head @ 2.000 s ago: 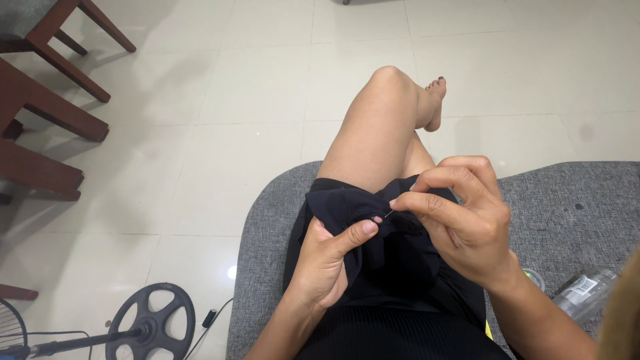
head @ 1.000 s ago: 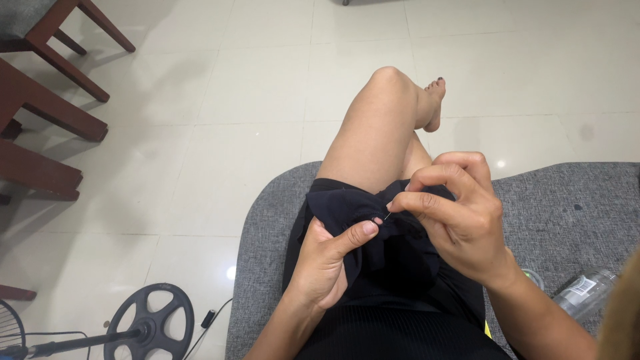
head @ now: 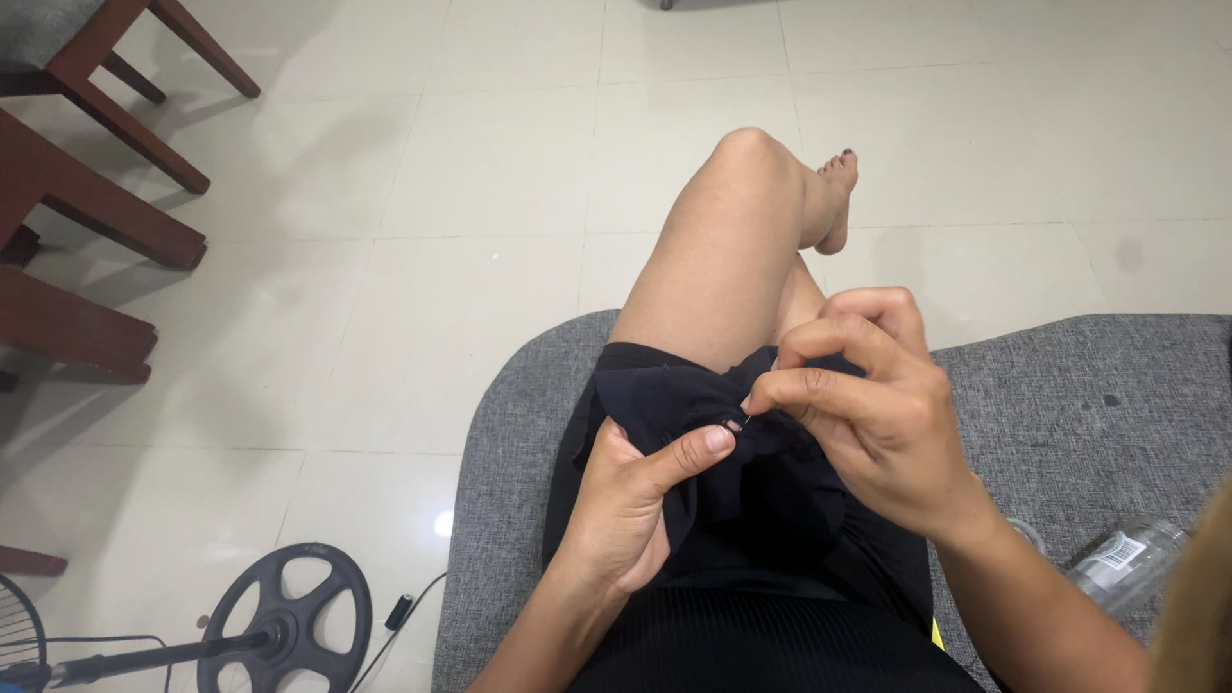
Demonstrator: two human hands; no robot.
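Note:
Dark navy fabric (head: 664,393) lies bunched over my lap, on top of black shorts. My left hand (head: 640,491) grips it from the left, thumb on top near a small opening in the cloth where a bit of skin shows. Between the thumb and index finger of my right hand (head: 857,404) is a thin needle (head: 748,420), its lower end at that opening, close beside my left thumb tip. Most of the needle is hidden by the fingers. Whether thread runs from it cannot be told.
I sit on a grey upholstered seat (head: 1039,385). A clear plastic bottle (head: 1126,563) lies on it at the right, partly behind my forearm. Wooden chair legs (head: 115,207) stand at the left. A fan's round base (head: 285,626) and a cable (head: 399,630) are on the tiled floor at lower left.
My right hand has shifted slightly, with its fingers more bent above the cloth. My left hand keeps its hold in the same place.

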